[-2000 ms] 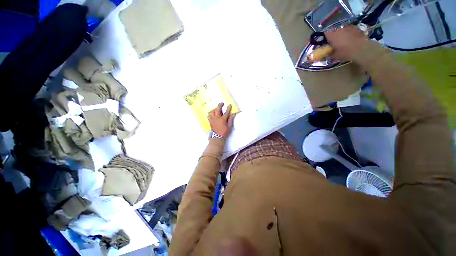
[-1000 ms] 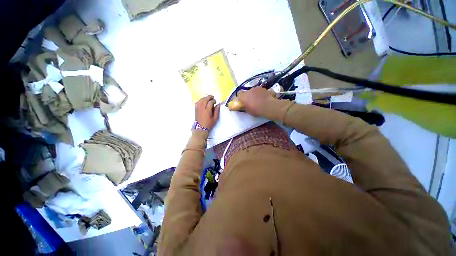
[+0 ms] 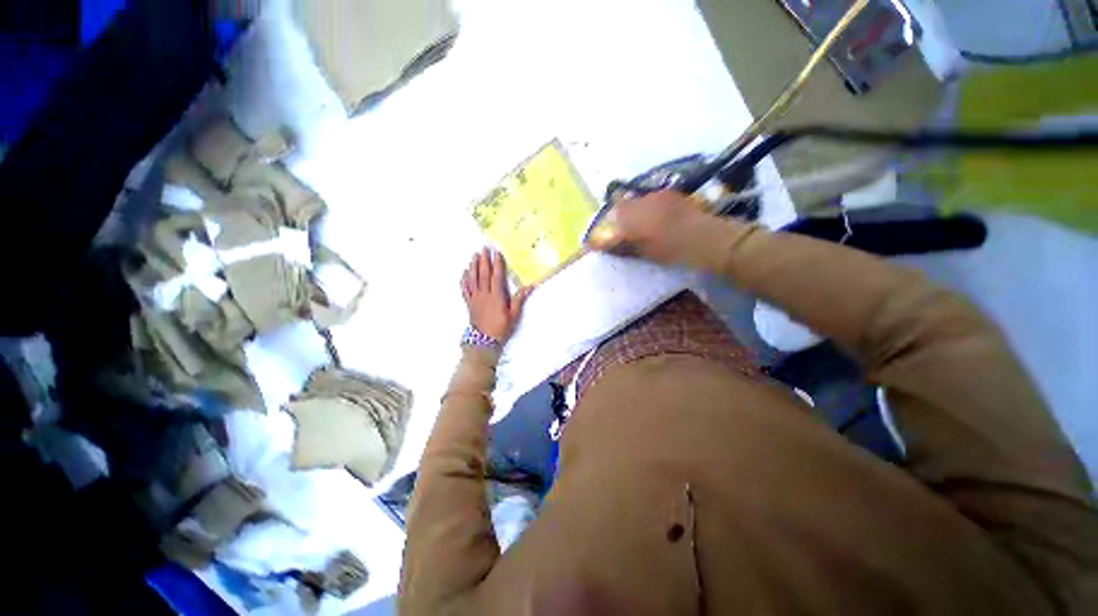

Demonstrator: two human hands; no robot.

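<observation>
The yellow template with dark handwriting lies on the white-covered table. A thin khaki edge of the pocket piece shows along its near side. My left hand lies with fingers extended at the template's near left corner, its thumb by the khaki edge. My right hand is closed around the handle of the steam iron, at the template's right near corner. The hand and hose hide part of the iron, and its tip is blurred.
A flat khaki stack lies at the far side. Tied khaki bundles are heaped left, with a fanned khaki pile near the left edge. The metal iron rest is at upper right. The hose and black cord trail right.
Two seconds ago the iron was at the right on the brown sheet; my right hand has brought it to the template. My left hand has moved from on the template to its near left corner.
</observation>
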